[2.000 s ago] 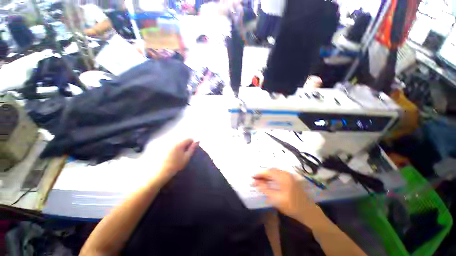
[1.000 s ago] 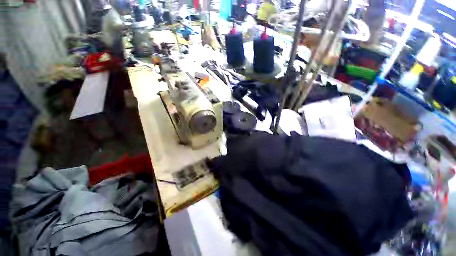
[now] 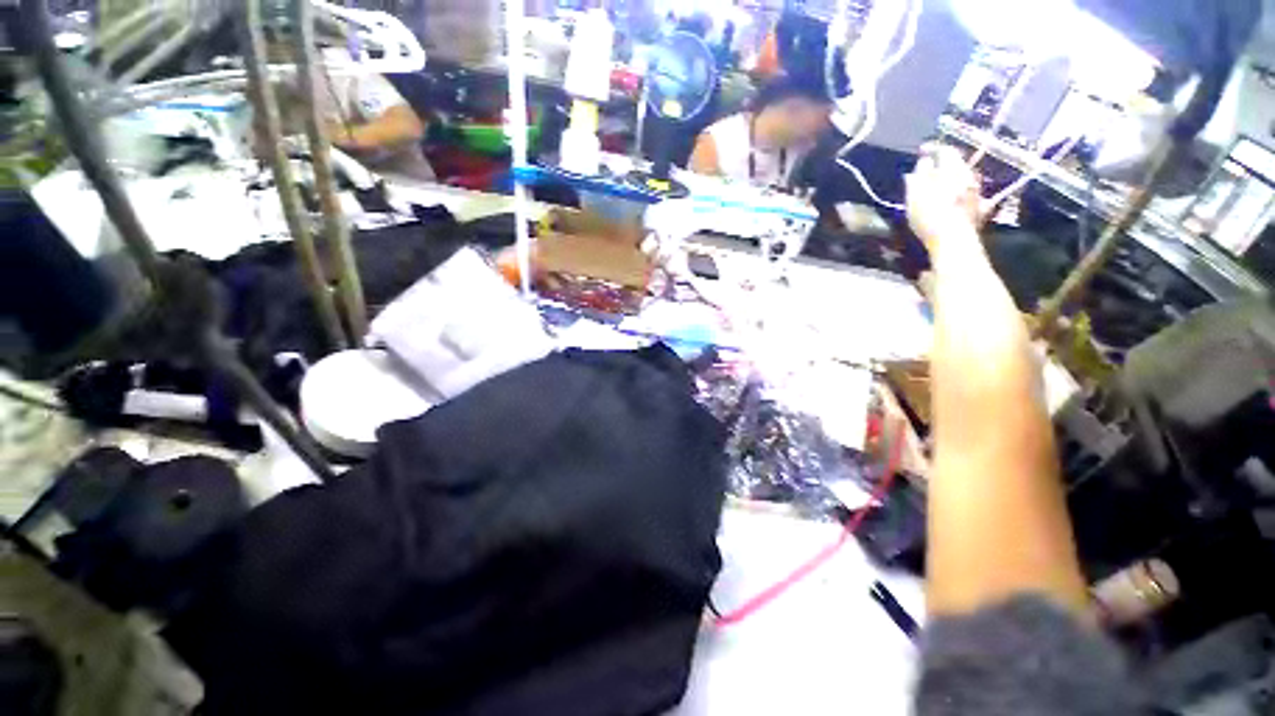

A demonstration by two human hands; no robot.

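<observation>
My right hand (image 3: 947, 193) is raised at the upper right, at the end of a bare forearm with a dark grey sleeve. It is beside white cords (image 3: 870, 105) and the lower edge of a grey panel (image 3: 916, 77). The hand is small and overexposed, so its grip is unclear. My left hand is not in view. A large heap of black cloth (image 3: 545, 518) lies on the white table (image 3: 783, 657), with no hand on it.
A pink cord (image 3: 804, 567) and a small dark tool (image 3: 894, 611) lie right of the cloth. Clear plastic (image 3: 769, 441) is behind it. Metal poles (image 3: 301, 182) and dark thread cones (image 3: 175, 504) stand left. A person (image 3: 769, 147) sits beyond, near a fan (image 3: 680, 77).
The view swung left to the neighbouring machine, then back right and further up. My hands left the cloth on the lap; my right arm now reaches up and forward.
</observation>
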